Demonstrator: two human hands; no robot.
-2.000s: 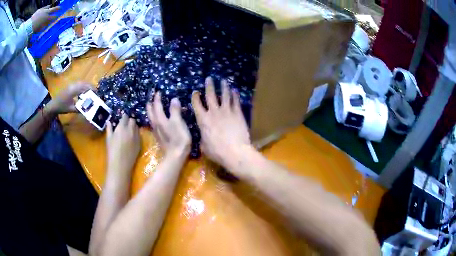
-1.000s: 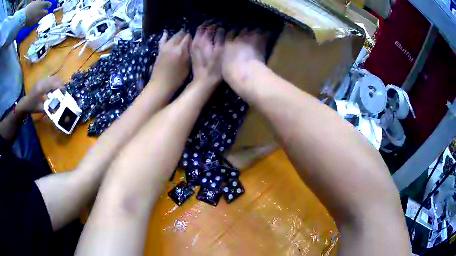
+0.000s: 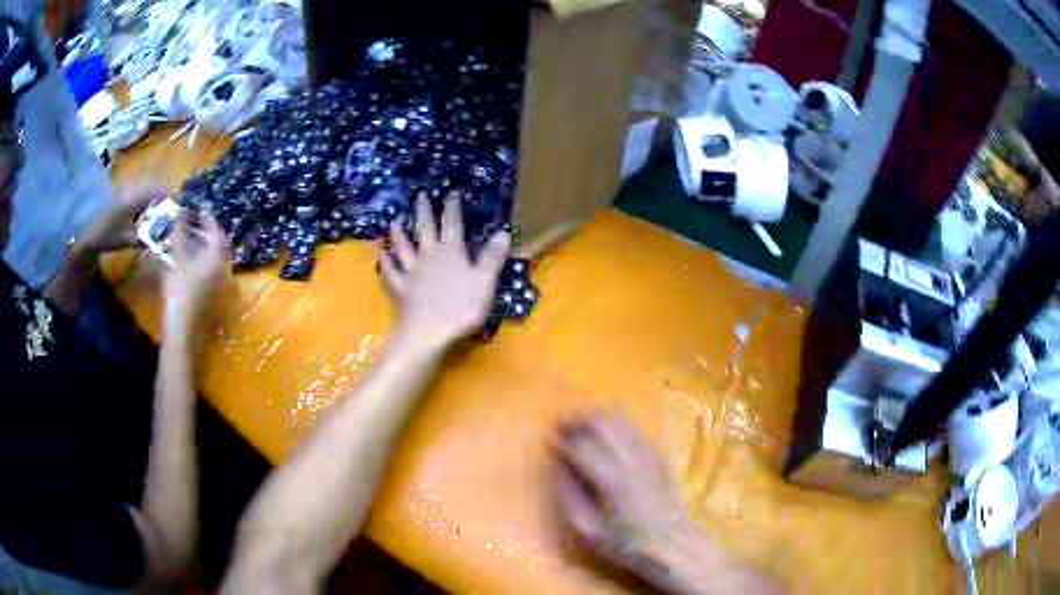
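Note:
A large heap of small black parts (image 3: 337, 151) spills from a brown cardboard carton (image 3: 581, 116) lying on its side. My left hand (image 3: 442, 279) rests with fingers spread on the front edge of the heap, beside a few parts at the carton's mouth. Whether it grips any part is hidden. My right hand (image 3: 616, 494) is blurred over the orange bench (image 3: 523, 430), away from the heap, its fingers bent; I cannot tell whether it holds anything.
A neighbouring worker's hands (image 3: 198, 244) hold a white housing (image 3: 157, 227) at the heap's left end. White units (image 3: 186, 70) are piled at the back left. More white units (image 3: 732, 169) stand on the green strip. A metal feeder box (image 3: 866, 372) and dark driver (image 3: 988, 337) are at right.
My right hand has left the heap and come down over the bench. My left hand has drawn back from inside the carton to the heap's front edge. The neighbour's hand has returned to the white housing.

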